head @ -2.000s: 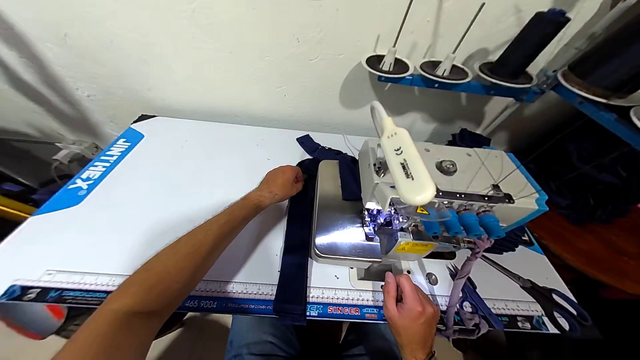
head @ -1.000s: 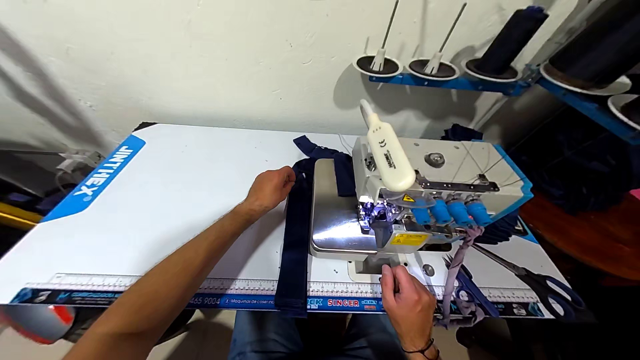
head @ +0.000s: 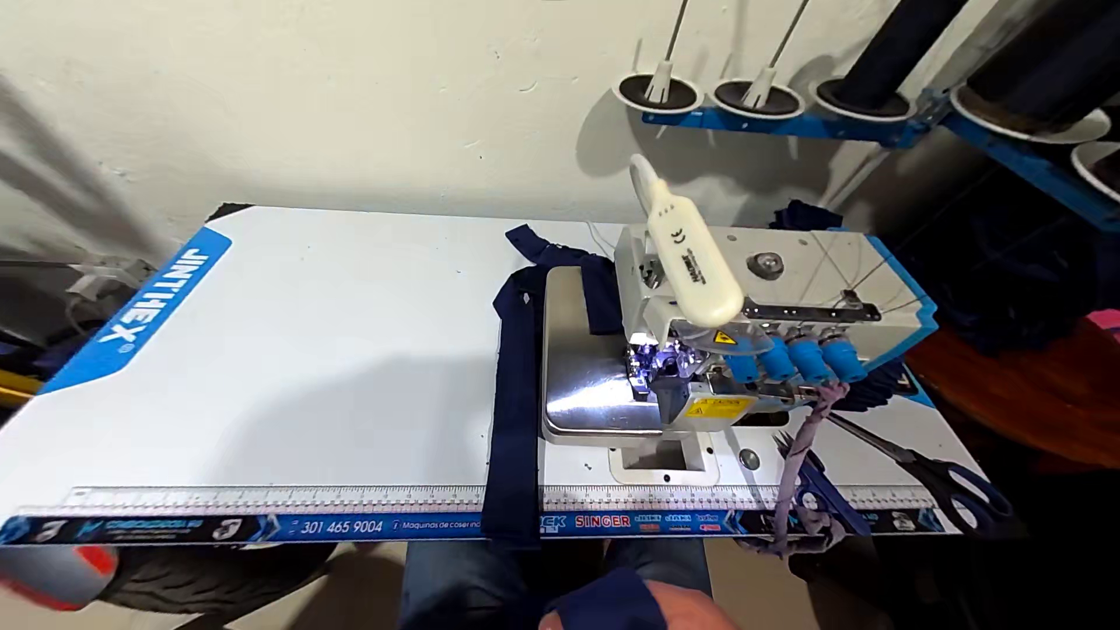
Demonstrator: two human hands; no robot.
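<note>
At the bottom edge, what appears to be my right hand (head: 691,606) holds a folded navy fabric piece (head: 612,602), partly cut off by the frame. A small bit of skin shows left of that piece; whose hand it belongs to is unclear. My left hand is not clearly in view. A long navy fabric strip (head: 514,411) lies on the table left of the overlock sewing machine (head: 779,271), reaching the front edge. Its upper part bends behind the metal plate (head: 591,376), and a navy end (head: 600,297) rests on that plate beside the lit presser foot area.
Scissors (head: 936,472) and blue-handled thread snips (head: 827,494) lie right of the machine, near a twisted mauve cloth strip (head: 794,464). A clear ruler (head: 306,499) runs along the front edge of the white table (head: 350,350). Thread cones (head: 901,52) stand on a blue rack at upper right.
My left hand has let go of the navy strip and left the tabletop. My right hand has moved from beside the machine's front to the bottom edge, where a navy piece now shows.
</note>
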